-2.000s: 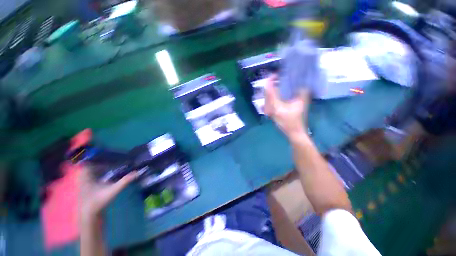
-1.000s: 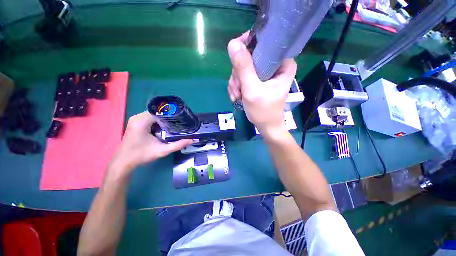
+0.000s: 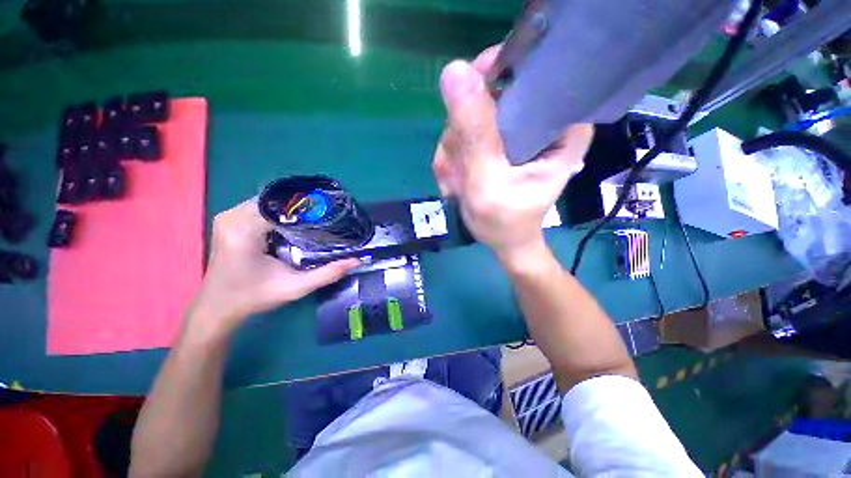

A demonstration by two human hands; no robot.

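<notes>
My left hand (image 3: pixel 244 266) holds the black handheld unit (image 3: pixel 397 227) by its left end, over the flat fixture (image 3: pixel 375 303) with lime-green pads. The unit's round barrel (image 3: pixel 315 217) opens upward, with blue and orange inside; a pale square shows at its right end. My right hand (image 3: pixel 504 173) is closed around the lower part of the thick grey electric screwdriver (image 3: pixel 597 70), to the upper right of the unit. The driver's tip is hidden by my hand, so contact with the unit cannot be told.
A pink foam mat (image 3: pixel 140 271) at left holds rows of black parts (image 3: pixel 103 149). More loose black parts lie at the far left edge. At right are a screw feeder (image 3: pixel 630 187), a striped strip (image 3: pixel 633 254), a white box (image 3: pixel 723 187) and a black cable (image 3: pixel 644 163) hanging across.
From two seconds ago, my left hand has taken hold of the unit. Since one second ago, the screwdriver appears larger and further right, and the mat has shifted left in view.
</notes>
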